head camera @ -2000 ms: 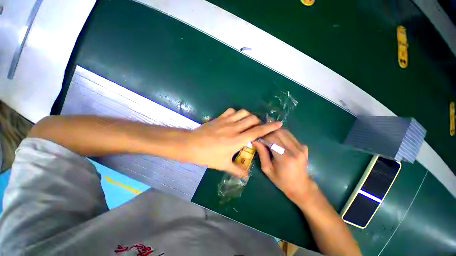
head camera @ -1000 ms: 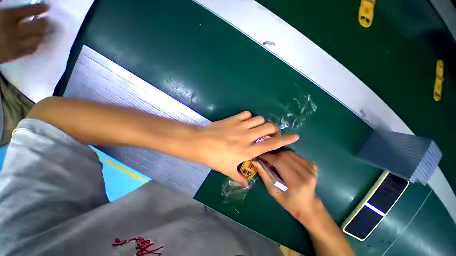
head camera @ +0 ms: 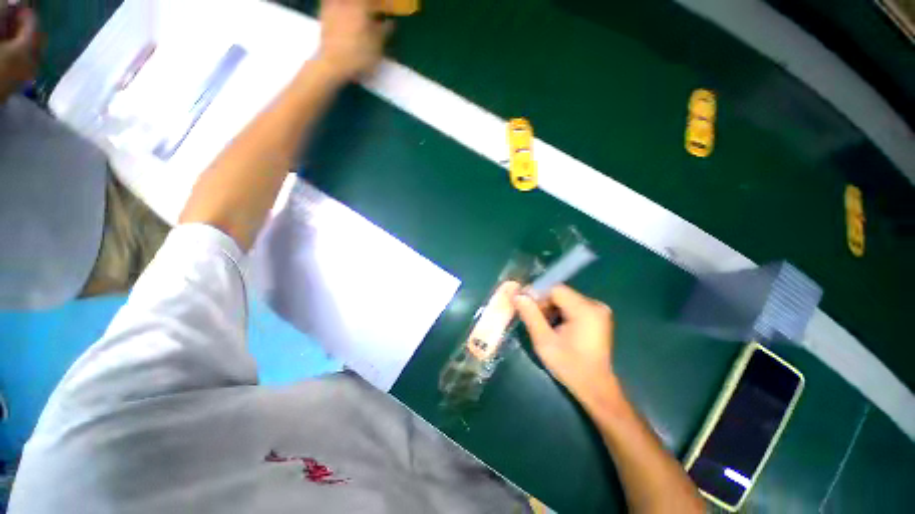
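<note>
My right hand [head camera: 574, 339] holds a flat grey-white strip [head camera: 562, 271] in its fingertips, over the top end of the holding fixture. The pale pink-beige fixture [head camera: 492, 323] lies tilted on the green bench, with dark spots at its lower end and no yellow part on it. Crinkled clear tape [head camera: 459, 381] surrounds it. My left hand [head camera: 351, 38] is blurred at the top edge, over the belt side, gripping a yellow part [head camera: 399, 6] that is cut off by the frame. Another yellow part [head camera: 522, 155] lies on the whitish rail.
Yellow parts lie on the green belt [head camera: 602, 60] beyond the rail. A lined sheet [head camera: 351, 271] lies left of the fixture. A grey striped block [head camera: 788, 301] and a smartphone [head camera: 747, 427] are at right. A neighbouring worker's hand and sleeve show at far left, beside a white paper [head camera: 271, 30].
My left hand has moved from the fixture up to the top edge. The yellow part has left the fixture, which now shows bare. A yellow part now lies on the rail. The view has shifted.
</note>
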